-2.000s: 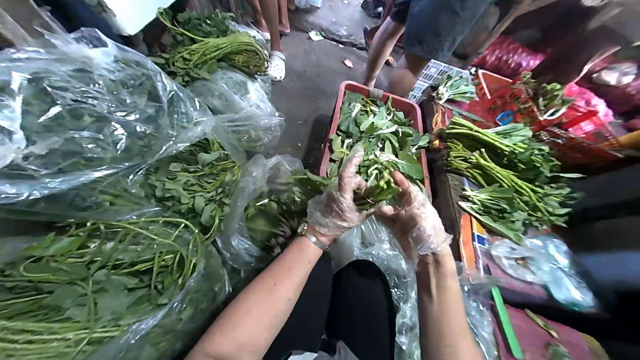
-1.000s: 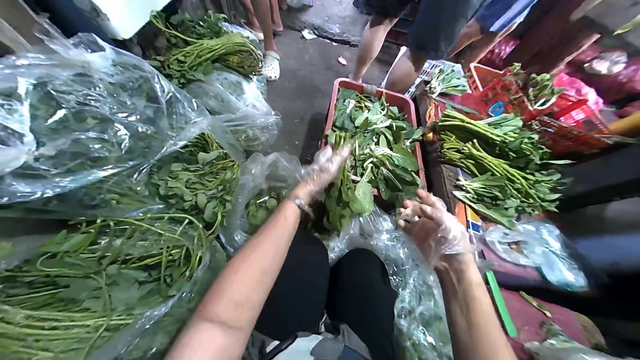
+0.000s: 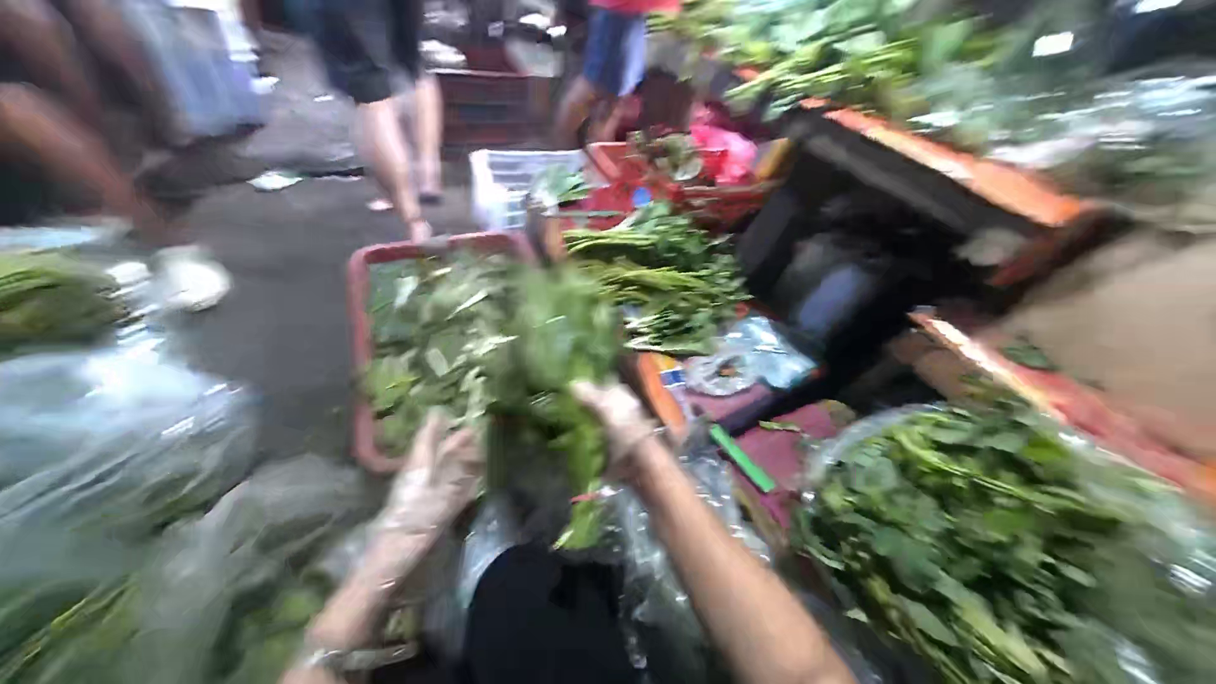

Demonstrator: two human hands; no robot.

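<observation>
Both hands wear thin clear plastic gloves, and the view is blurred. My right hand (image 3: 616,420) is closed on a bunch of leafy greens (image 3: 568,351), whose leaves reach up over the right side of a red plastic crate (image 3: 361,380). Left of it, my left hand (image 3: 439,475) is at the crate's near edge, its fingers apart and nothing plainly in them. More loose leafy greens (image 3: 442,332) fill the crate.
Long-stemmed greens (image 3: 665,275) lie right of the crate, near a green strip (image 3: 741,458) on a board. Bagged greens (image 3: 959,532) stand at the right, more plastic bags (image 3: 104,446) at the left. People's bare legs (image 3: 394,152) are beyond the crate.
The view has swung to the right. My right hand, without a bunch one second ago, now holds leafy greens. My left hand has moved off the greens in the crate toward its near edge.
</observation>
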